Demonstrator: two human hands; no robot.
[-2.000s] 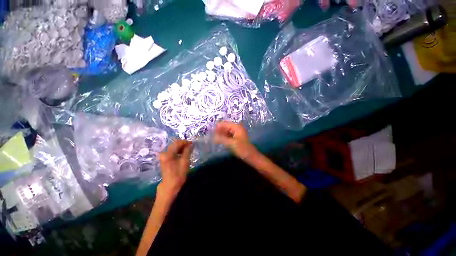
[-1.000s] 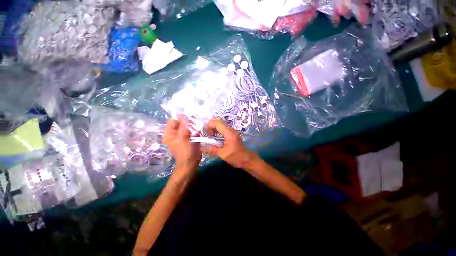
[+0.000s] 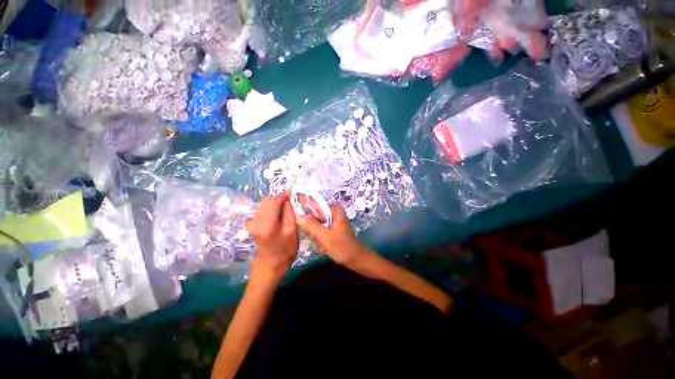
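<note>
A white coiled cable [image 3: 312, 206] is held between my hands at the near edge of the loose pile. My right hand [image 3: 334, 231] holds the coil from below and right. My left hand [image 3: 274, 228] is closed at the coil's left side; what is in its fingers is too small to tell, perhaps a clear bag. The loose cable pile [image 3: 370, 170] with round white heads lies on a clear sheet just beyond. Bagged cables [image 3: 203, 229] lie left of my left hand. A stack of empty zip-lock bags [image 3: 479, 127] with a red edge lies at the right.
A bulk bag of small white parts [image 3: 126, 78], a blue bag [image 3: 207, 102], a green item [image 3: 240, 84] and white paper [image 3: 254, 111] lie upper left. Red-edged bags [image 3: 403, 37] lie at the top. A dark cylinder [image 3: 629, 80] stands out at the right. A red crate [image 3: 514, 270] is below the bench.
The white coil now shows ring-side up between my hands; before, it showed as a narrow white band. The whole view has shifted, with the bench contents sitting lower and further right.
</note>
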